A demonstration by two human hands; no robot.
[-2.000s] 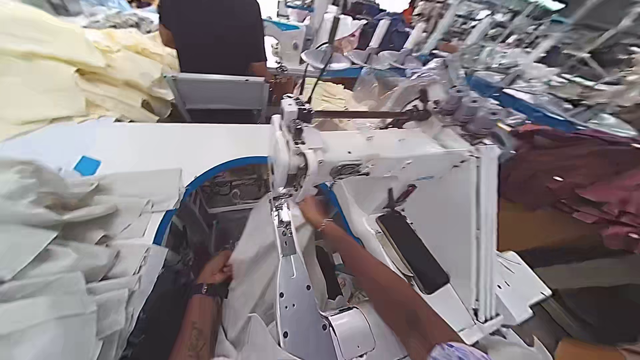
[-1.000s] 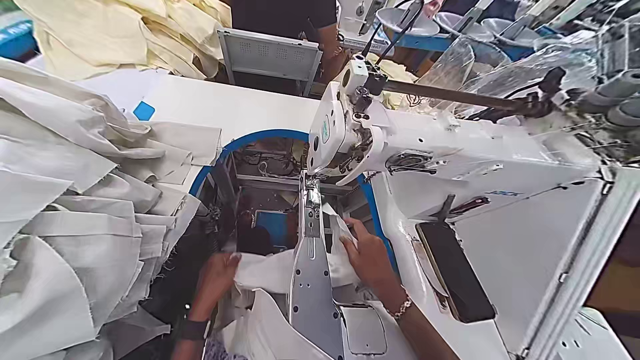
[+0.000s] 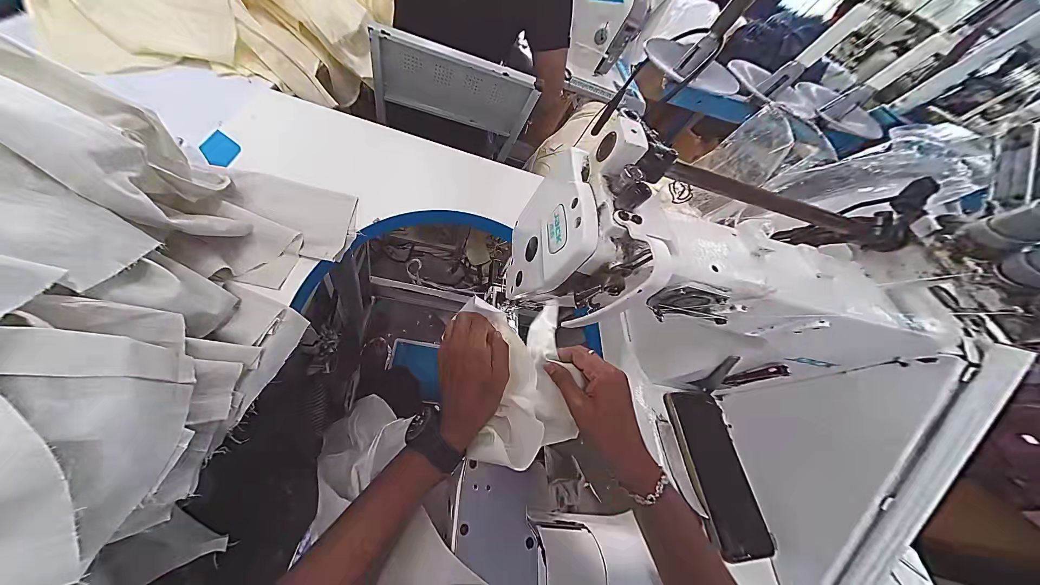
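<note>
Off-white fabric (image 3: 520, 406) lies over the narrow arm of a white Jack industrial sewing machine (image 3: 561, 236), its upper edge close to the needle area. My left hand (image 3: 473, 378) grips the fabric just left of the machine arm, the fingers curled over it. On the right side, my right hand (image 3: 597, 398) pinches another part of the same fabric between thumb and fingers. The machine bed (image 3: 496, 520) shows below the cloth. The needle and presser foot are mostly hidden behind the fabric and machine head.
Stacked off-white fabric pieces (image 3: 106, 357) cover the left of the white table (image 3: 390, 171), which has a blue-edged cutout. A black smartphone (image 3: 719, 475) rests right of my right hand. Beyond the table are a metal chair back (image 3: 451, 85), a person's arm (image 3: 548, 89) and cream fabric (image 3: 284, 49).
My left hand has moved up and right, close to the needle area, with the fabric drawn up over the machine arm. The view has shifted closer to the machine.
</note>
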